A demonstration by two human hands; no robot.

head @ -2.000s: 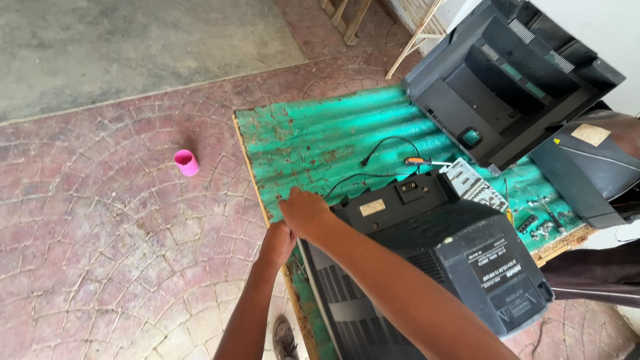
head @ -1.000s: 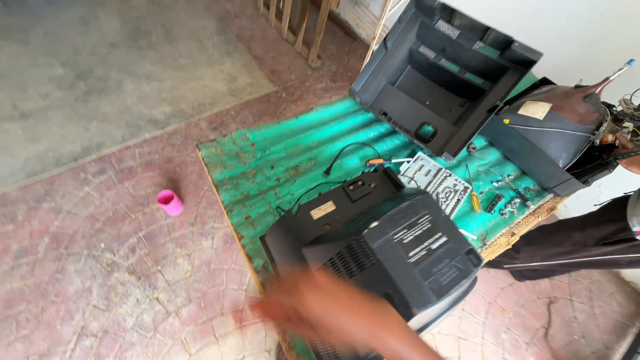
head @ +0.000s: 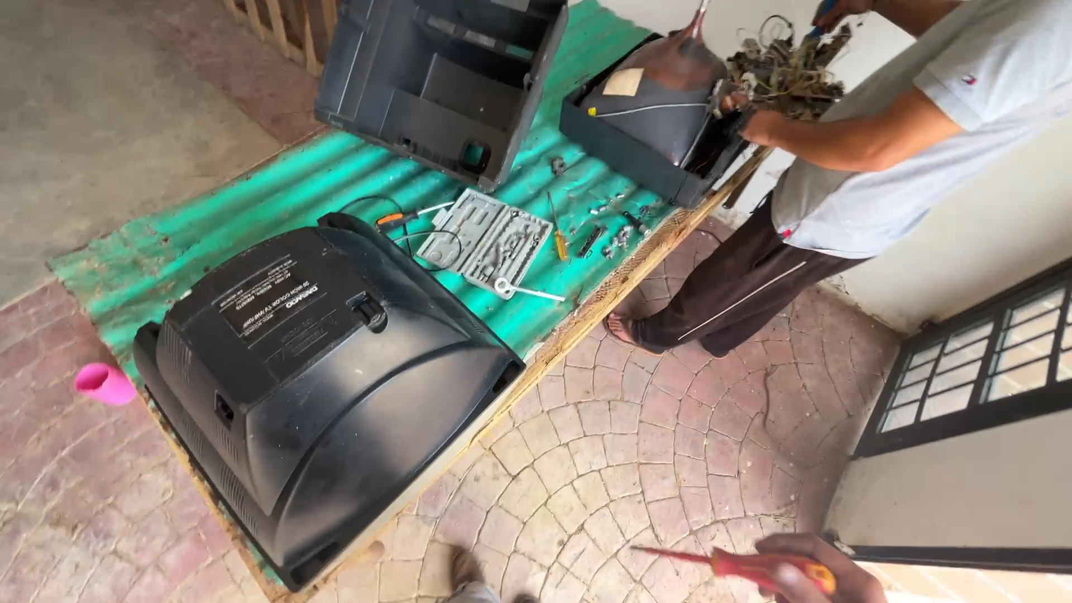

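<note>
My right hand (head: 816, 569), at the bottom right and partly blurred, holds a red-handled screwdriver (head: 754, 568) over the paved floor, its shaft pointing left. My left hand is not visible. A black Daewoo television (head: 335, 360) lies screen side down at the near end of the table, its back casing upward. Behind it lie an orange-handled tool (head: 392, 220), an open grey socket set case (head: 486, 239), a wrench (head: 532, 291) across the case's near corner, and a small yellow-handled screwdriver (head: 560, 243).
The table has a green corrugated sheet (head: 126, 243) and wooden edge. An empty television back shell (head: 452, 84) and exposed picture tube (head: 662, 92) stand farther back. A co-worker (head: 888, 176) handles wired parts (head: 787, 71). A pink cup (head: 105, 383) is at left; a barred window (head: 980, 360) at right.
My hands were at the television's left side two seconds ago; now my right hand is away from it, at the lower right with a screwdriver. The view has swung right.
</note>
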